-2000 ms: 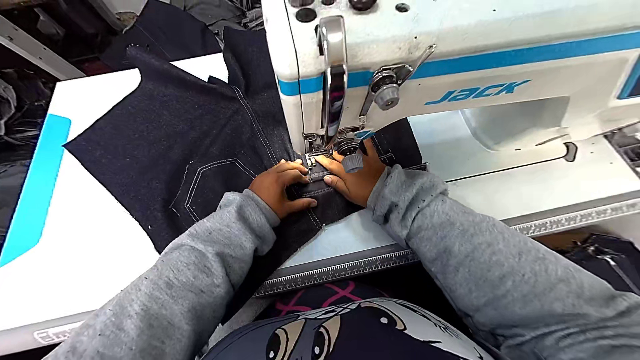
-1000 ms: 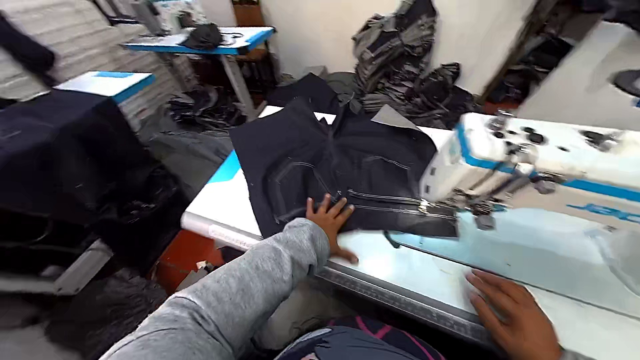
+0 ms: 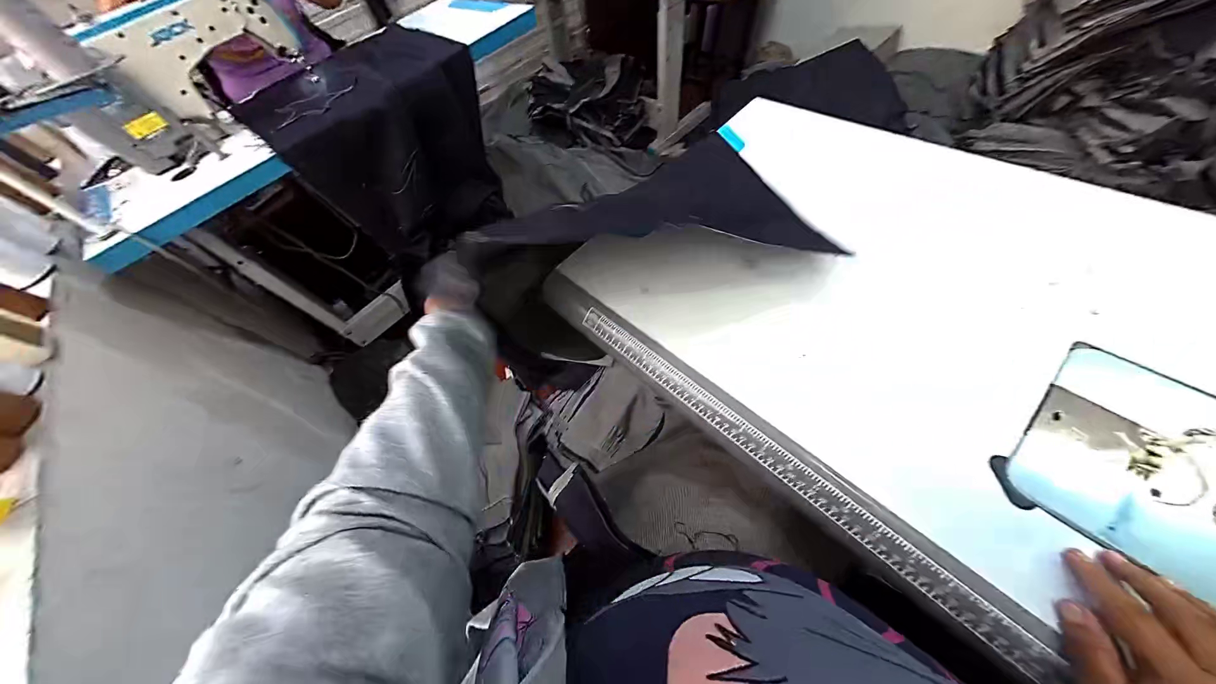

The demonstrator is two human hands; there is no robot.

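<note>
My left hand (image 3: 448,283), blurred, reaches past the left end of the white sewing table (image 3: 855,275) and touches dark denim cloth (image 3: 655,195). Its fingers are too blurred to tell whether they grip. The denim trails from there over the table's corner, one pointed end lying on the white top. My right hand (image 3: 1135,608) rests at the table's lower right, fingers spread, with nothing seen in it. Just above it is the metal needle plate (image 3: 1092,427) of the sewing machine.
A ruler strip (image 3: 760,451) runs along the table's near edge. Grey cloth pieces (image 3: 608,418) lie below. At the upper left stands another sewing machine (image 3: 190,47) with dark cloth (image 3: 380,123) over its table and a person behind. Cloth heaps (image 3: 1102,104) fill the upper right.
The view has swung left. My left hand has moved off the tabletop to beyond its left end, and the denim, earlier spread flat by the needle, has gone with it.
</note>
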